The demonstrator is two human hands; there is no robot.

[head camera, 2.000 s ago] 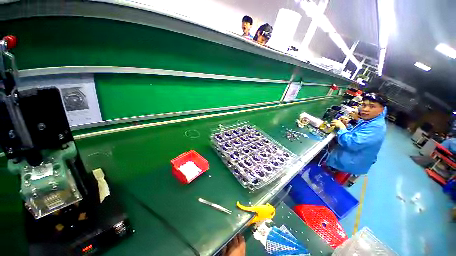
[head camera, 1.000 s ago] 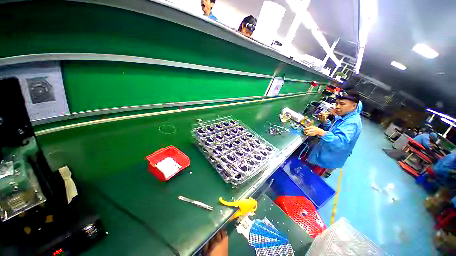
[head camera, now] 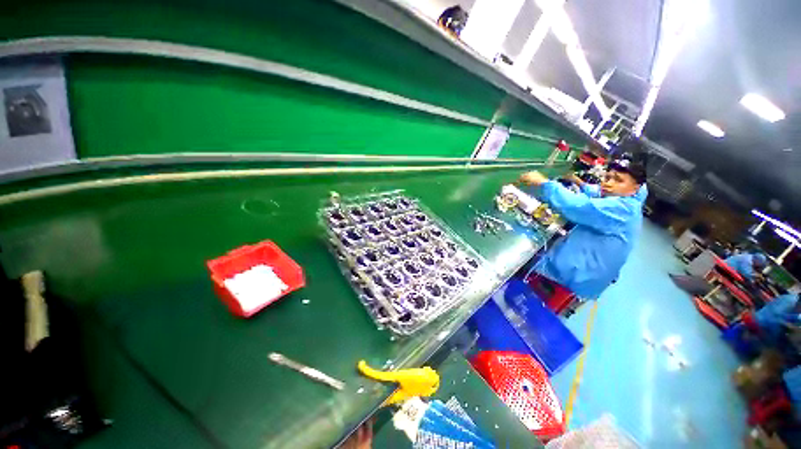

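A small part of one hand, seemingly my right hand [head camera: 360, 437], shows at the bottom edge by the bench edge; it is cut off and its grip is hidden. My left hand is out of the picture. Nearest on the green bench lie a thin silver tool [head camera: 306, 370] and a yellow curved air gun [head camera: 404, 381] at the bench edge. A clear blister tray [head camera: 400, 261] holds a grid of dark round units. A small open red bin [head camera: 256, 278] with white pieces stands left of it.
Blue-and-white strips [head camera: 448, 427] lie on the low side table [head camera: 474, 386]. Beyond are a red perforated stool [head camera: 520, 395], a blue bin [head camera: 527, 329] and clear trays [head camera: 597, 436]. A neighbouring worker [head camera: 597, 232] in blue sits at right. Black equipment [head camera: 44, 395] stands at left.
The view has swung, so the press at left has mostly left the picture. The hand shows less at the bottom edge. The neighbour's arm now reaches across the bench.
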